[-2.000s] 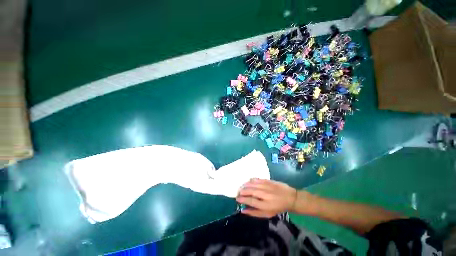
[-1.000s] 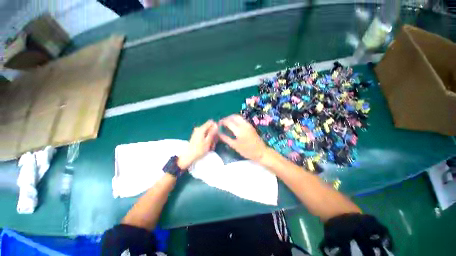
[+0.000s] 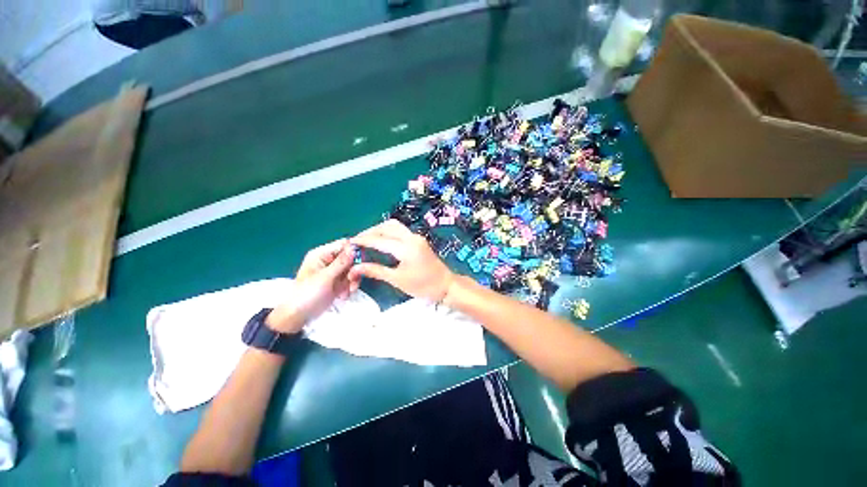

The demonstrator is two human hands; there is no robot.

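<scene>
My left hand, with a dark watch on the wrist, and my right hand meet above the bench. Their fingertips hold a tiny dark and bluish piece between them, which looks like a binder clip but is mostly hidden by the fingers. A heap of binder clips in black, pink, blue, yellow and teal lies just beyond and to the right of my right hand. A white cloth lies flat on the bench under my hands and forearms.
An open brown carton stands at the right beyond the heap. A flattened cardboard sheet lies at the far left. One yellow clip lies apart near the bench edge. Another white cloth is at the left rim. A clear bottle-like object stands behind.
My right hand came off the white cloth and my left hand came into view; both met over it. Since then the view has shifted and the fingertips now show a small bluish piece.
</scene>
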